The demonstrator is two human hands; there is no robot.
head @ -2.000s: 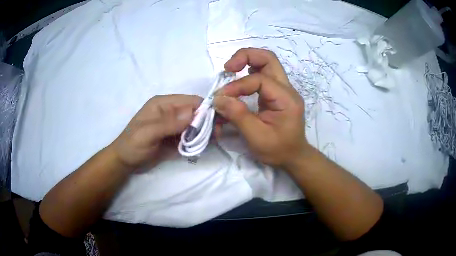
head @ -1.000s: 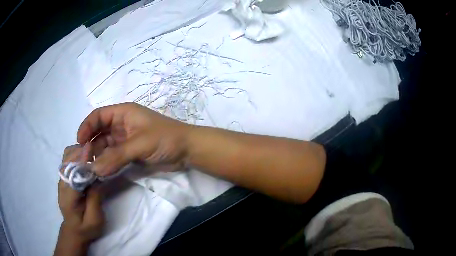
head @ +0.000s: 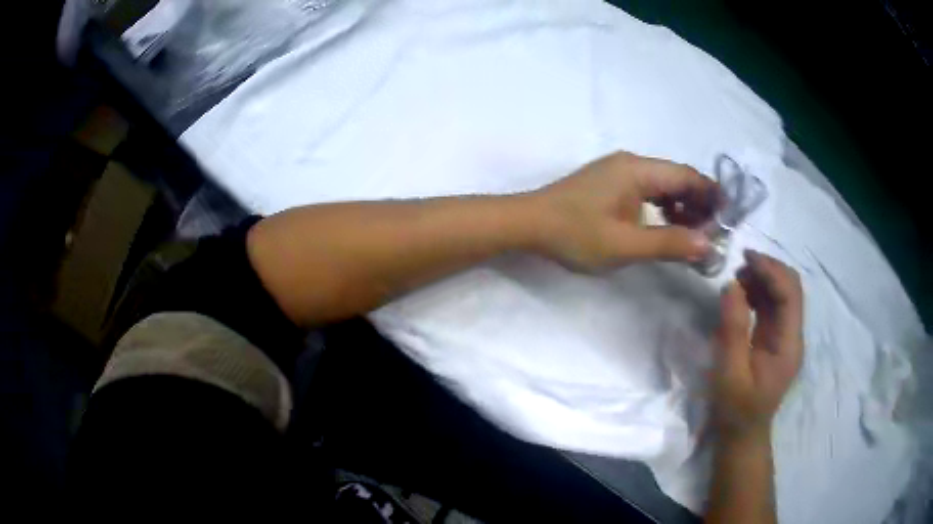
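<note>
My left hand [head: 624,215] holds a small coiled white cable bundle [head: 739,192] between thumb and fingers. The loops stick out above the fingertips and another part shows just below them. My right hand [head: 759,333] is just below and right of the bundle, thumb and fingers apart, with nothing clearly seen in it. Both hands are over the white cloth [head: 460,102]. The image is blurred, so the cable ends and any tie on the bundle cannot be made out.
Shiny clear plastic [head: 220,51] lies at the upper left bench edge. A brown cardboard box [head: 113,235] stands lower left, beyond the bench. Faint thin strands [head: 859,271] show on the cloth at the right. Dark green surface [head: 706,36] shows at the upper right.
The view has swung left, bringing the plastic and box into view; the rag and cable heap are out of view. My right hand has come off the bundle, which my left hand holds.
</note>
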